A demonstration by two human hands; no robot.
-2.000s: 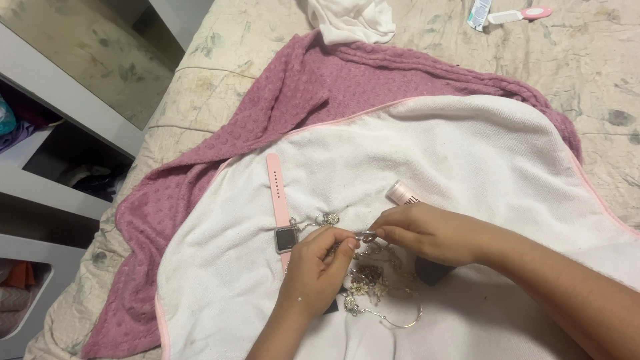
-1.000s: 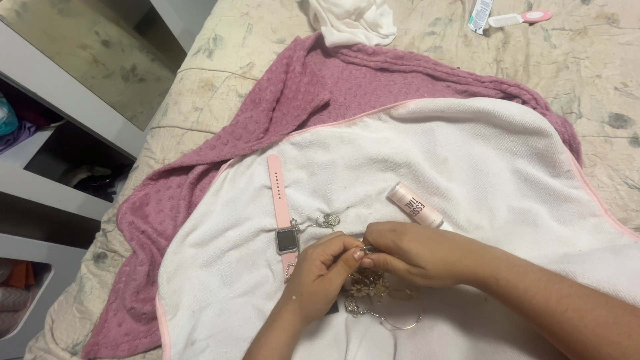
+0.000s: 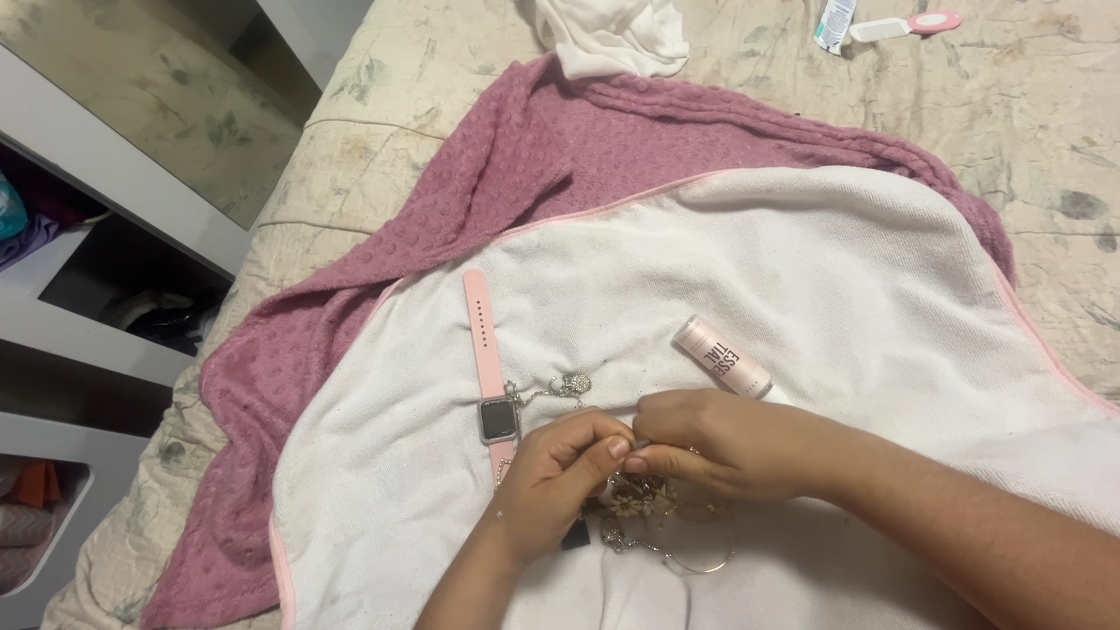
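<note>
My left hand [image 3: 569, 477] and my right hand [image 3: 713, 442] meet fingertip to fingertip over a pile of jewelry [image 3: 647, 503]. Both pinch a small metallic piece [image 3: 639, 444], mostly covered by the fingers; its kind cannot be told. Chains and gold flower-shaped pieces make up the pile, and a thin hoop-like piece [image 3: 700, 570] curves out below it. Left of my hands lies a smartwatch [image 3: 499, 420] with a pink band. Beside it is a silver chain with a round studded charm [image 3: 577, 383]. A pink cylindrical container [image 3: 724, 357] lies above my right hand.
Everything rests on a white cloth with pink edging [image 3: 612, 289], over a mauve blanket [image 3: 490, 184] on a bed. A crumpled white cloth [image 3: 612, 35], a tube [image 3: 836, 24] and a pink-handled comb [image 3: 906, 26] lie at the far side. Open shelves [image 3: 131, 236] stand at left.
The pink container, partly covered by my right hand two seconds ago, now shows fully or nearly so. My hands have stayed together over the jewelry, with small finger shifts.
</note>
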